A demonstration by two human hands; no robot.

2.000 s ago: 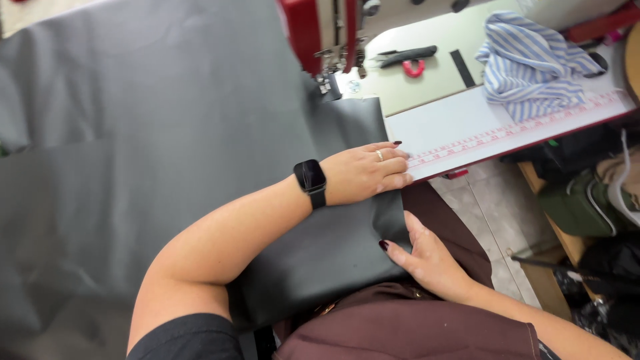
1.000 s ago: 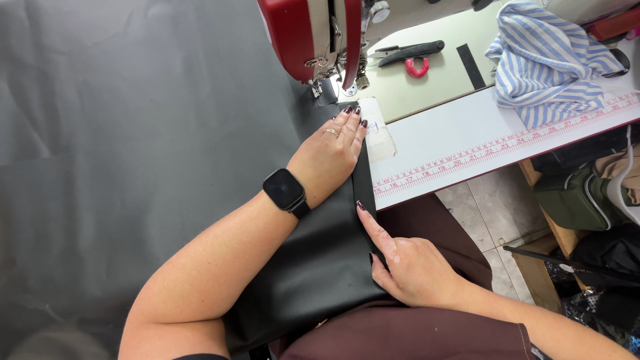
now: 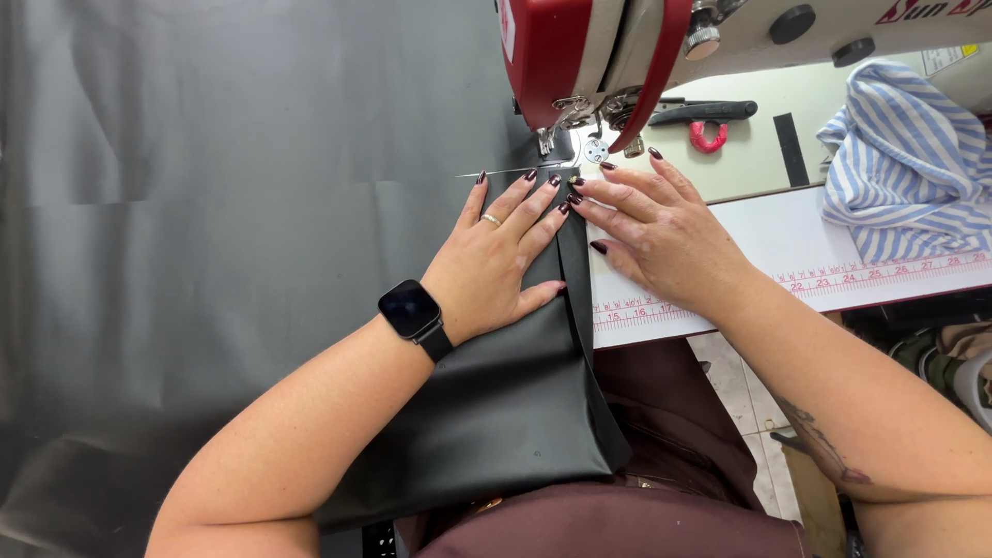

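A large sheet of smooth black material, like vinyl or coated fabric, covers the table's left side and hangs over the front edge. Its right edge is folded over in a narrow strip. My left hand lies flat on the sheet, fingers spread, just left of this fold. At the fold's upper end, the fingertips of my right hand touch the edge, with the palm over the white table. Neither hand grips anything. The presser foot of a red and white sewing machine is just beyond my fingertips.
Thread snips with a red finger loop lie behind my right hand, near a short black strip. A blue-and-white striped cloth sits at the right. A printed ruler runs along the table's front edge.
My right hand has moved up from the lower part of the folded edge to its upper end. My left hand has shifted off the fold onto the sheet, and its fingers have spread.
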